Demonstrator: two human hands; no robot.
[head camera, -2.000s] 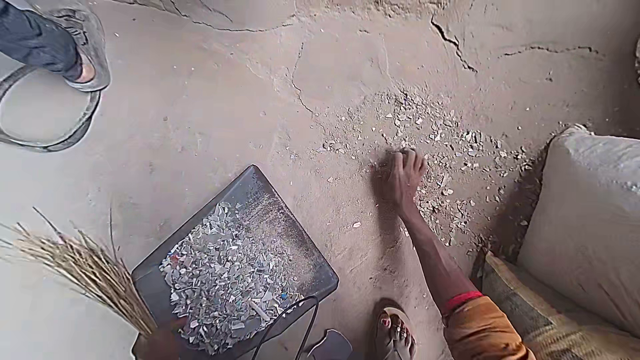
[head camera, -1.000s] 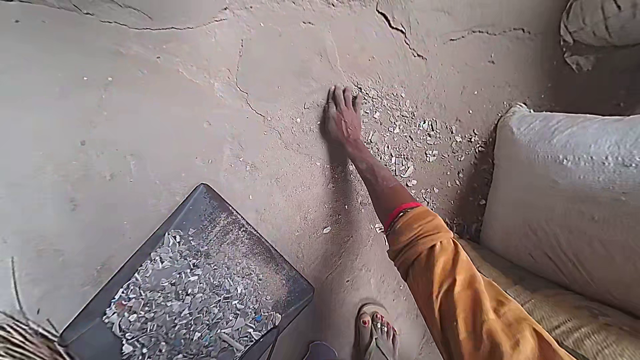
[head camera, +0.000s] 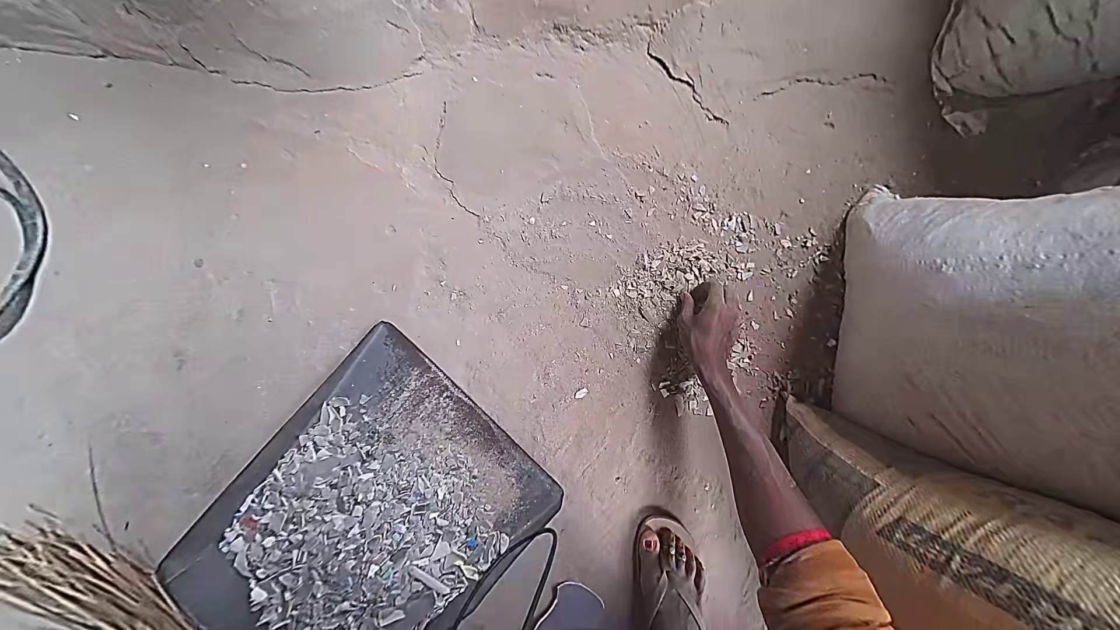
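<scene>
My right hand (head camera: 710, 324) is down at the floor with its fingers curled, touching a loose heap of pale plastic-like flakes (head camera: 678, 267). Whether flakes are inside the fingers cannot be told. More flakes lie scattered around the hand. A dark shallow tray (head camera: 525, 500) at the lower left holds many grey and white flakes (head camera: 350, 507), with a few coloured bits and fine dust along one side. The bristles of a straw broom (head camera: 79, 577) reach in at the bottom left corner, beside the tray. My left hand is out of view.
Stuffed woven sacks (head camera: 980, 324) lie along the right, with a patterned one (head camera: 962, 534) below and another (head camera: 1024, 48) at the top right. A sandalled foot (head camera: 669, 569) stands at the bottom, near a thin black cord (head camera: 547, 569). A dark ring (head camera: 31, 245) shows at the left edge.
My right hand has moved right from the left side of the scattered flakes, and its fingers, spread a second ago, are now curled. The left hand, seen at the broom two seconds ago, is out of view.
</scene>
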